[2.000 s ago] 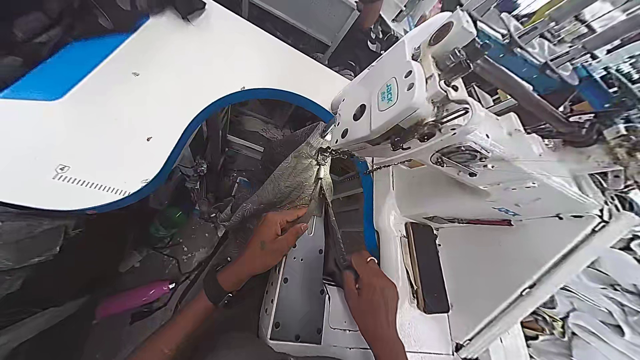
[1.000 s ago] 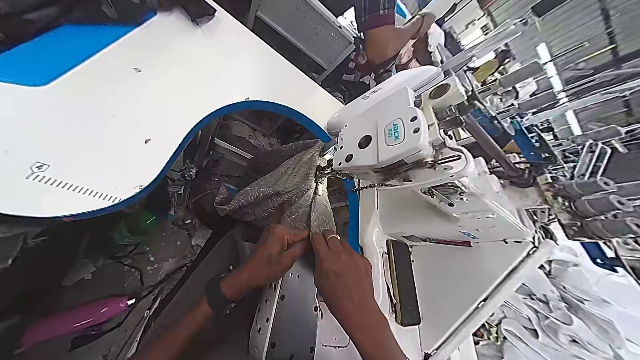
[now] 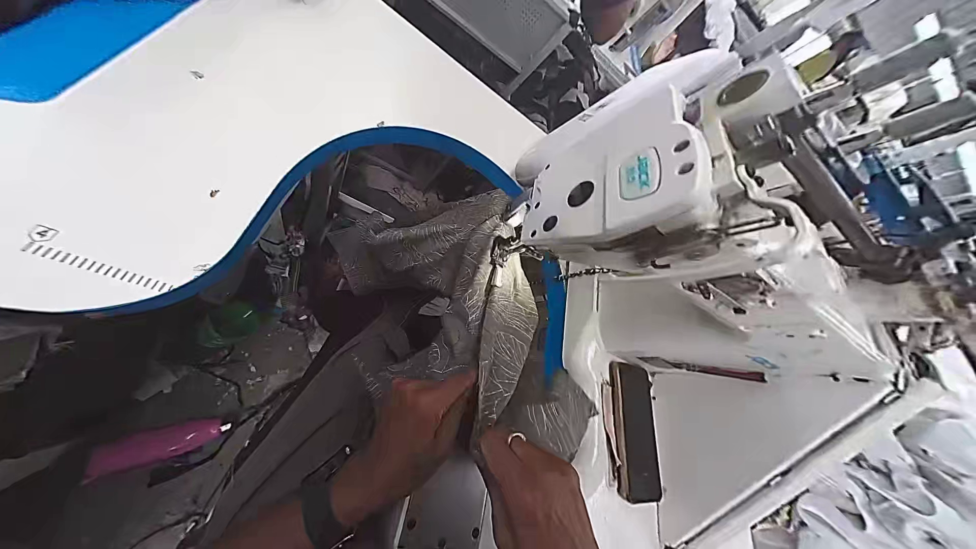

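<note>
A white Jack sewing machine (image 3: 625,175) stands right of centre, its needle area lit. Grey patterned fabric (image 3: 511,328) runs from under the presser foot down to my hands, with more of it bunched to the left. My left hand (image 3: 427,419), with a dark band at the wrist, is closed on the fabric's left part. Close beside it, my right hand (image 3: 530,480), wearing a ring, grips the fabric's lower edge. The fingertips of both hands are partly hidden.
A white tabletop with a curved blue edge (image 3: 267,206) lies at the left. A black-topped pad (image 3: 635,431) sits on the machine's bed at right. A pink object (image 3: 156,450) lies low at left. Pale fabric pieces (image 3: 877,488) are heaped at lower right.
The fabric now spreads down past my hands, which sit lower relative to the machine than before. Two seconds ago my right hand was on a narrow dark strip. The view has shifted closer.
</note>
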